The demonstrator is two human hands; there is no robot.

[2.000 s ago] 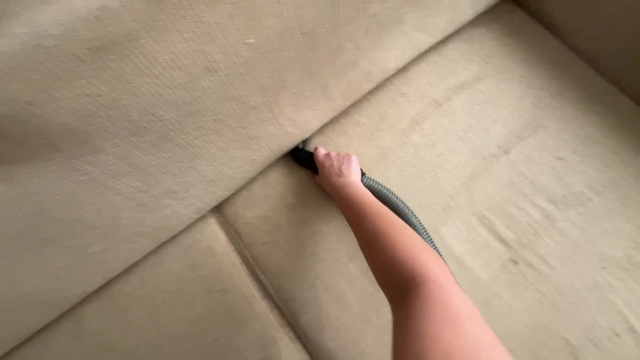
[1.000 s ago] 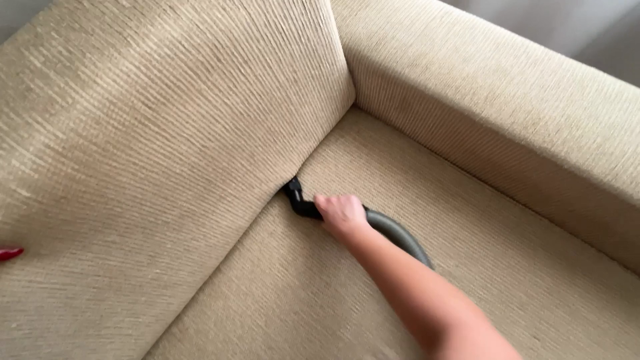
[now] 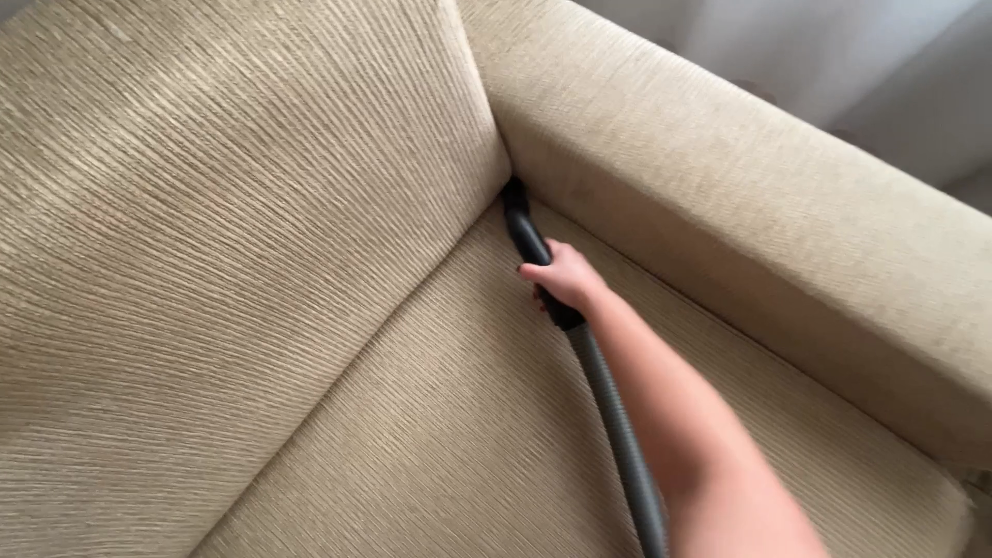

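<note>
My right hand (image 3: 564, 275) is closed around the black plastic handle of a vacuum cleaner hose (image 3: 531, 236). The black tip points into the corner where the sofa's backrest (image 3: 256, 225), seat cushion (image 3: 457, 411) and armrest (image 3: 697, 170) meet; its very end is hidden in the crease. From the handle a grey ribbed hose (image 3: 616, 426) runs down beside my forearm and out at the bottom edge. Beige ribbed fabric covers the sofa. My left hand is out of view.
The armrest rises along the right side of the seat. Behind it hangs a pale curtain (image 3: 783, 54) at the upper right. A long crease runs between backrest and seat toward the lower left.
My right hand has moved the nozzle along the backrest crease into the armrest corner. The view has shifted toward the armrest. A small red thing at the left edge one second ago is out of view.
</note>
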